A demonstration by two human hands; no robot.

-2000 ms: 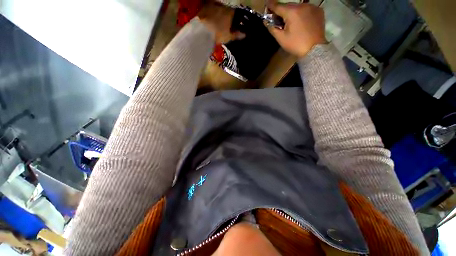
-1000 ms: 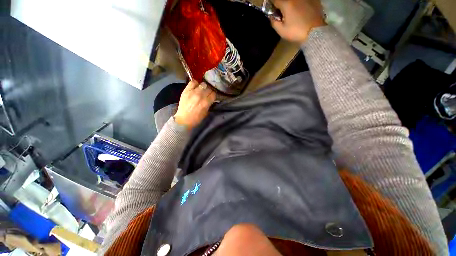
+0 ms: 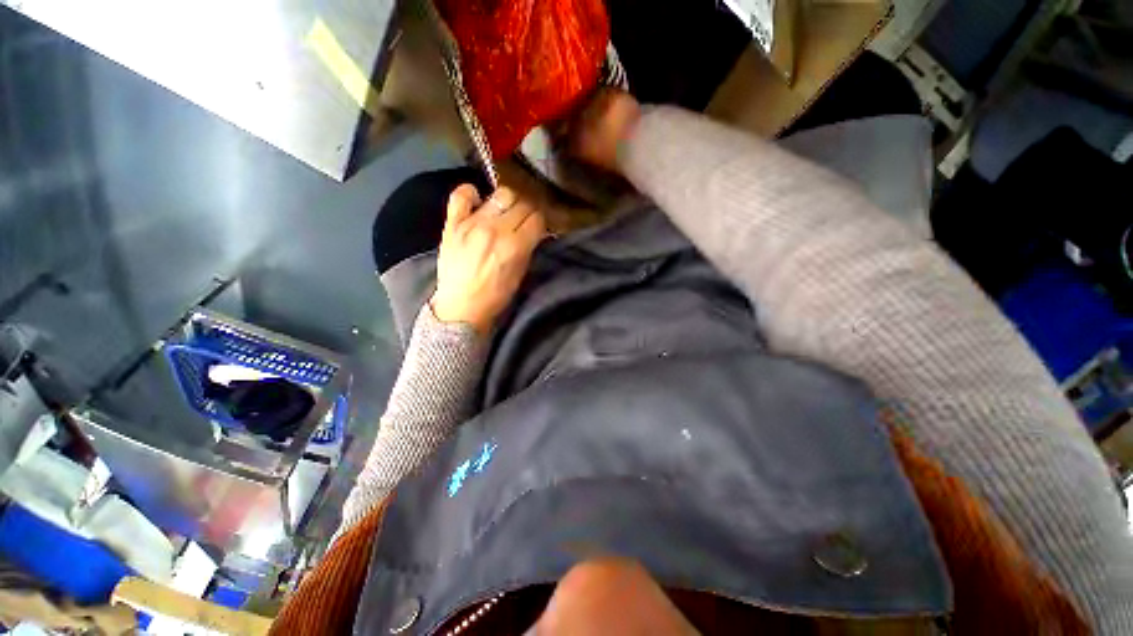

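An open cardboard carton stands at my knees, at the top of the view. A crinkly red plastic bag lies in it on the left, with black contents beside it. My left hand grips the carton's near left edge with bent fingers. My right hand reaches into the carton just beside the red bag. Its fingers are hidden, so I cannot tell whether it holds anything. A small white thing shows between the bag and my right hand.
A white board with a yellowish tape strip is at the upper left. A blue basket with dark contents sits on a metal-framed cart at the left. A grey apron covers my lap. Blue material is at the right.
My right hand has moved left and down from the carton's far right side to beside the red bag. The shiny metal piece it held is no longer visible. My left hand stays at the carton edge.
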